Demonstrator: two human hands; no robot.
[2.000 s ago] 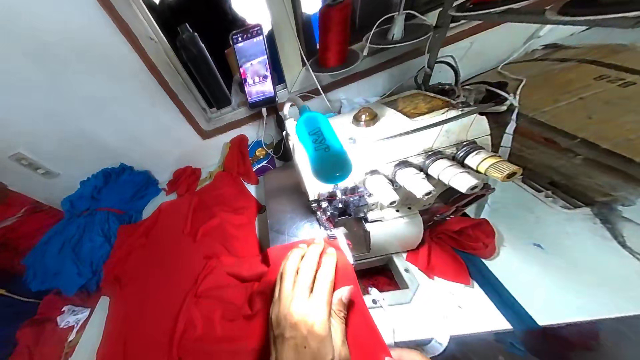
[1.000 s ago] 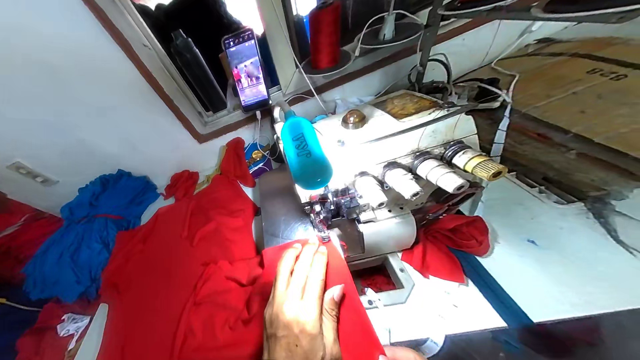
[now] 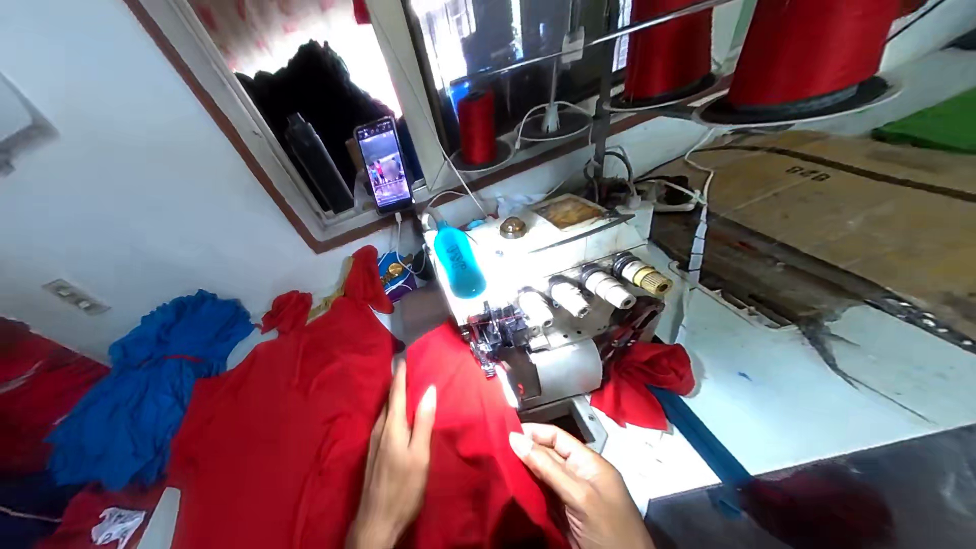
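Observation:
Red fabric [image 3: 465, 450] lies under the presser foot area of a white overlock sewing machine [image 3: 564, 236] and runs down toward me. My left hand [image 3: 400, 457] rests on its left side, fingers apart and pointing at the machine, with nothing pinched. Between thumb and fingers, my right hand [image 3: 572, 480] pinches the right edge of the cloth, just below the presser foot [image 3: 488, 366]. A lit lamp with a turquoise cover [image 3: 459, 261] is fixed on the machine's left side. Four tension knobs [image 3: 606, 286] line its front.
More red fabric [image 3: 274, 427] and a blue garment [image 3: 164, 381] lie at left. A phone [image 3: 383, 165] stands at the window. Red thread cones [image 3: 816, 46] are on the stand above. A red cloth bundle [image 3: 648, 381] and a blue strip [image 3: 701, 438] lie right of the machine.
My left hand has moved from the cloth near the presser foot to its left side. My right hand, barely visible at the bottom edge before, now holds the cloth's right edge. The view has shifted.

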